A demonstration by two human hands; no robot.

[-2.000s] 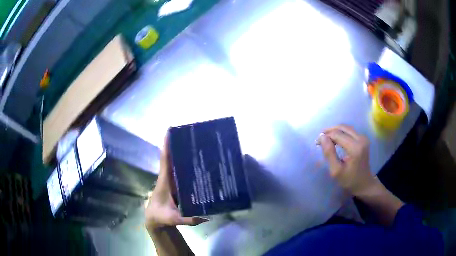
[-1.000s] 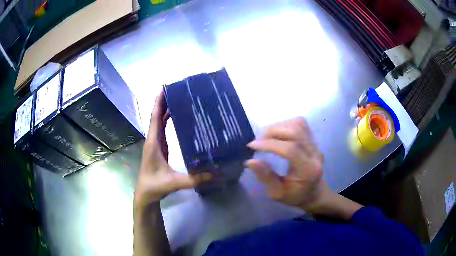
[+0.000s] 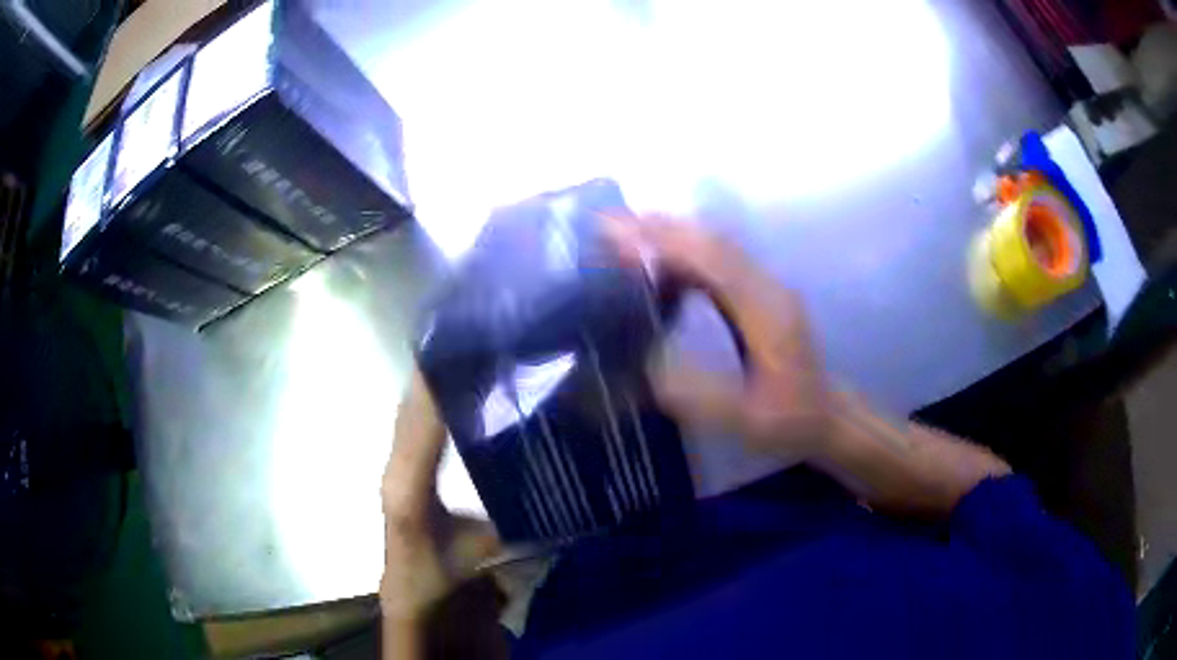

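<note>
A black retail product box [image 3: 555, 374] in shiny film is tilted in front of me over the metal table, with white print lines on the side facing me. My left hand [image 3: 432, 503] holds it at its left and lower edge; part of the hand is hidden behind the box. My right hand [image 3: 742, 335] is on its right side, blurred, with the fingers at the upper right edge. Three more black boxes [image 3: 245, 194] stand side by side in a row at the left of the table, pale labels up.
The tape gun with its yellow roll [image 3: 1033, 252] lies on a white paper sheet [image 3: 1097, 219] at the right table edge. Brown cardboard [image 3: 149, 45] shows at the upper left. The shiny metal table [image 3: 839, 245] has strong glare. Machine parts show at the upper right.
The held box has come lower and nearer to me and has tilted. My right hand has moved from free beside the box onto its right side.
</note>
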